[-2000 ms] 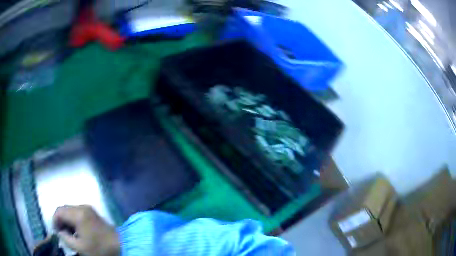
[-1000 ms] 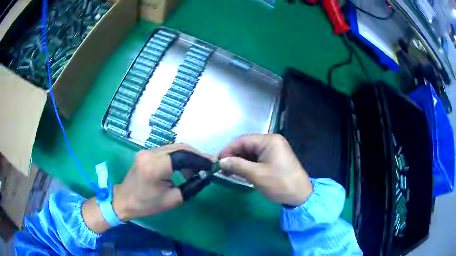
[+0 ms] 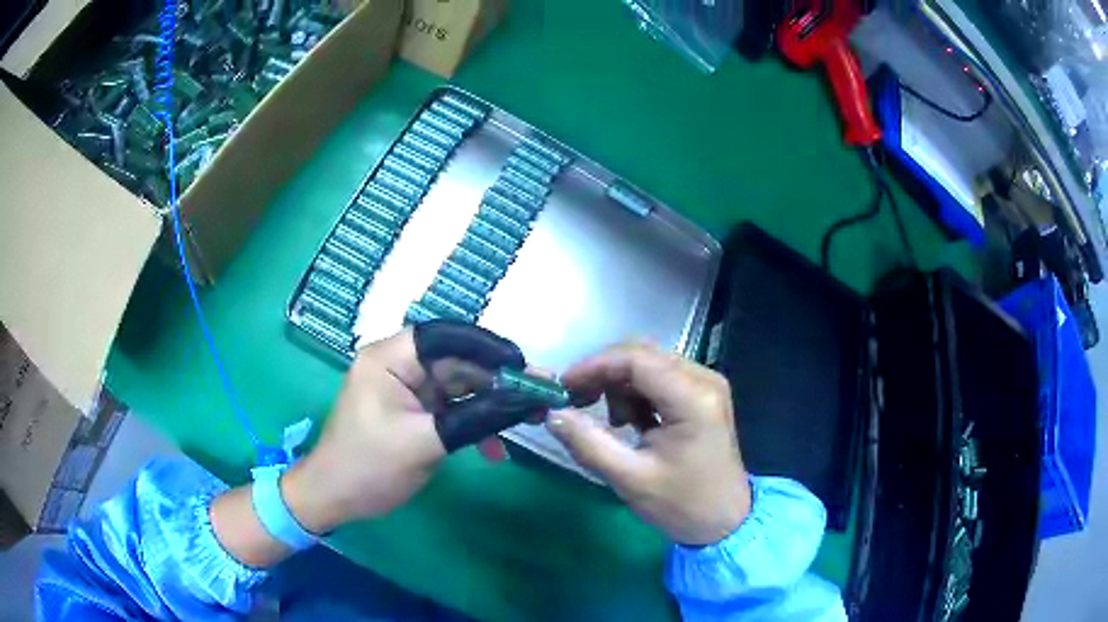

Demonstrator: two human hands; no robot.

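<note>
My left hand (image 3: pixel 401 413), with black finger cots on its thumb and finger, grips a dark green capacitor (image 3: pixel 530 388) over the near edge of the metal tray. My right hand (image 3: pixel 662 437) is at the capacitor's right end, thumb and forefinger close together; whether a tiny part sits between them cannot be told. The metal tray (image 3: pixel 583 292) holds two slanted rows of green capacitors on its left side and a single one near its back edge.
An open carton (image 3: pixel 286 128) heaped with green parts stands at left, a smaller carton (image 3: pixel 442 34) behind it. A black tray (image 3: pixel 790 365) and deep black bin (image 3: pixel 905 425) lie at right. A red-handled tool (image 3: pixel 838 75), plastic bag (image 3: pixel 690 30) and blue bin (image 3: pixel 1055 413) are beyond.
The view swung from the bins back to the tray. Since one second ago, the green capacitor shows more fully between my left fingertips, and my right fingers have opened slightly at its end.
</note>
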